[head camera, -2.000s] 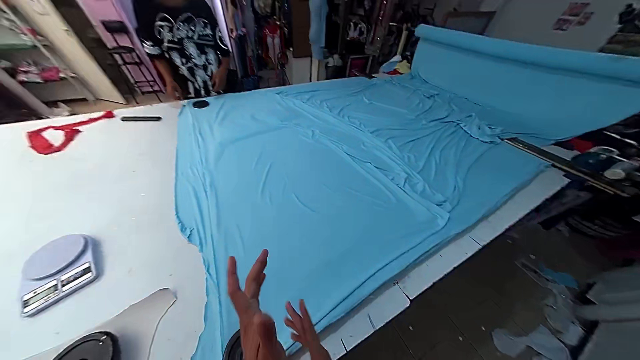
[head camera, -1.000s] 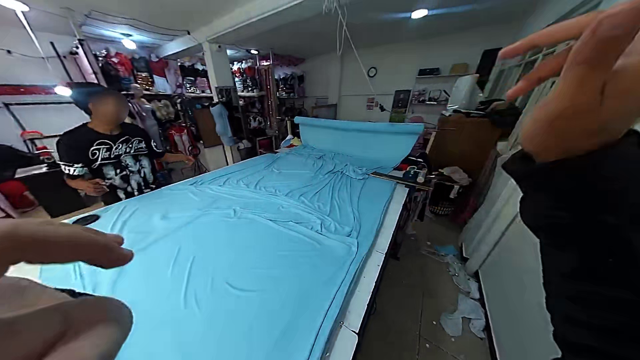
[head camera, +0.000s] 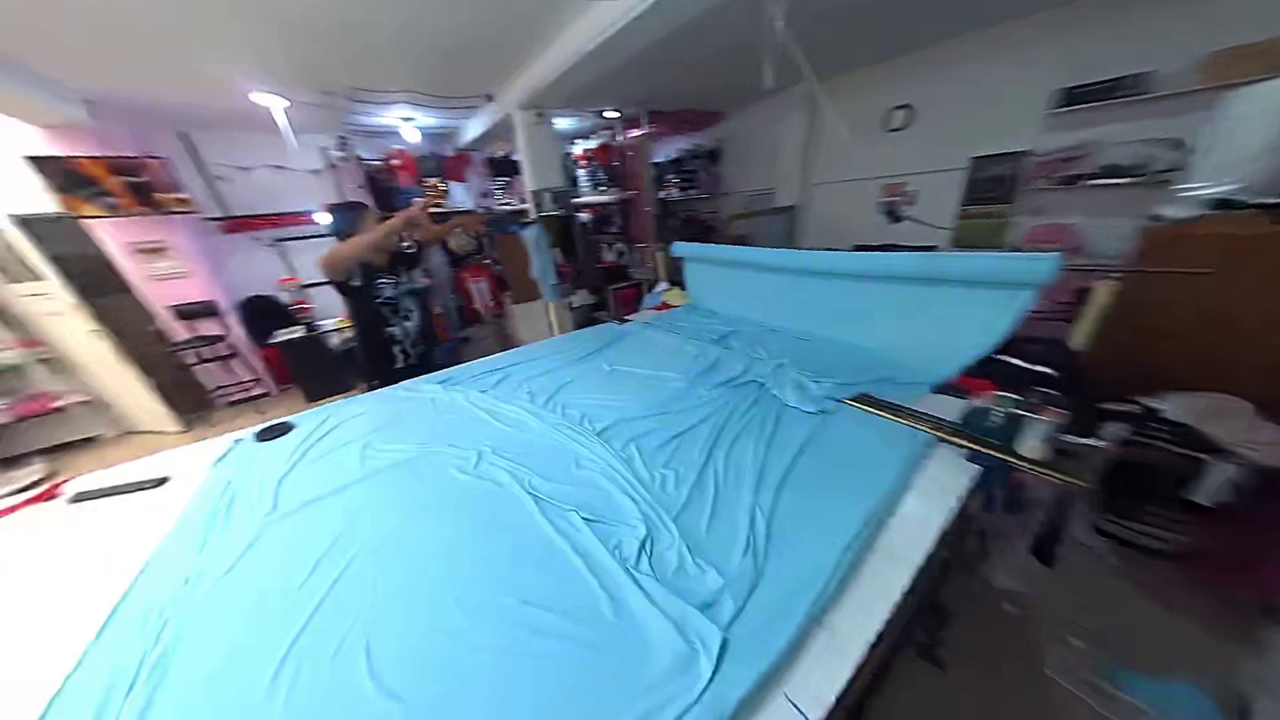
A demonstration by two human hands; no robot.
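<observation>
Neither my left hand nor my right hand shows in the head view now. Light blue knit fabric (head camera: 420,540) lies wrinkled over a long white table (head camera: 880,580). At the table's far end the same fabric rises to a thick roll (head camera: 870,262). A black round disc (head camera: 274,430) rests on the fabric's left edge. To its left, a dark flat bar (head camera: 120,489) lies on the bare white tabletop. A long narrow bar (head camera: 960,440) sticks out past the table's right edge beside the bunched fabric.
Across the table at the left stands a person (head camera: 385,290) with both arms raised near the head. Black stacked stools (head camera: 215,350) stand behind at the left. Piled items and bags (head camera: 1150,470) fill the right side, and scraps (head camera: 1150,690) lie on the floor.
Both my hands, in view one second ago, are out of view. The person across the table has raised their arms. The view has swung to the left since one second ago.
</observation>
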